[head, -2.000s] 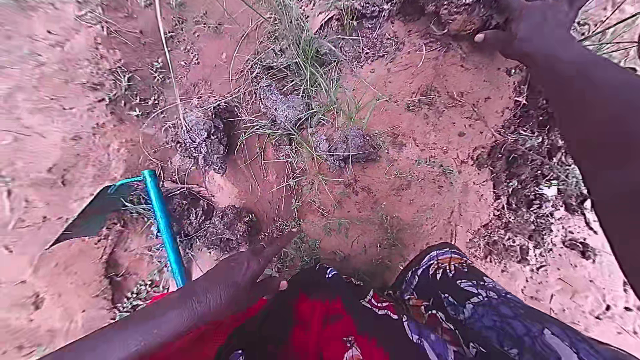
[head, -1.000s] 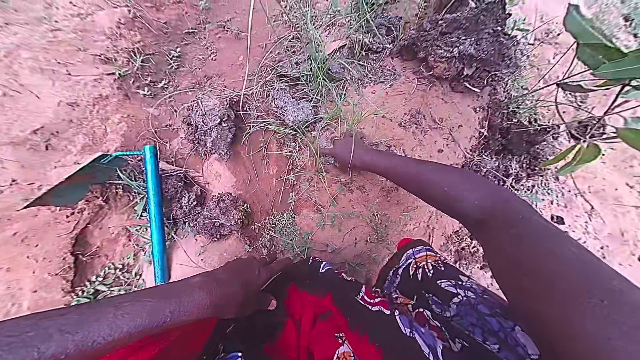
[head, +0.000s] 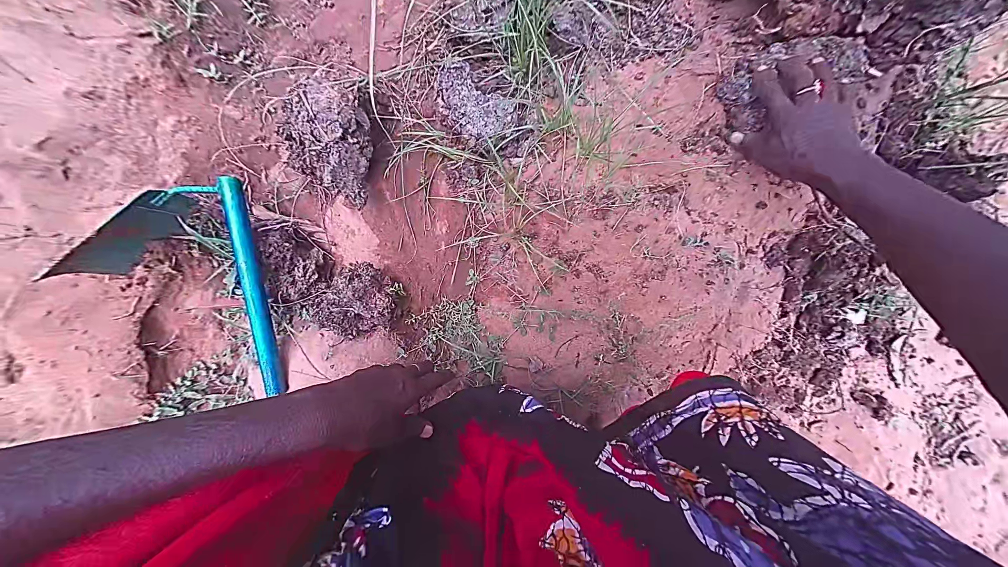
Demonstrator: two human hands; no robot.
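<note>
My left hand [head: 386, 405] rests on my patterned cloth garment [head: 504, 488] at the knee, its fingers a little spread, holding nothing. At the upper right my right hand [head: 803, 126], with a ring on one finger, lies palm down on a dark clod of soil [head: 744, 98]. Its fingers are spread over the clod; whether they grip it is hard to tell. Left of my knees stands a hoe with a blue metal handle [head: 250, 283] and a flat blade [head: 122, 236]; its lower end is hidden behind my left forearm.
Dark, crumbly clods [head: 327, 138] lie in a line on the reddish soil left of centre, with a greyish clod [head: 472, 102] near the top. Green grass tufts [head: 531, 39] and small weeds [head: 457, 331] grow between them. Loose dark soil [head: 819, 315] borders the right side.
My right hand has moved from the grass near the middle out to the clod at the upper right. My left hand stays on the garment. Leaves seen at the right one second ago are out of view.
</note>
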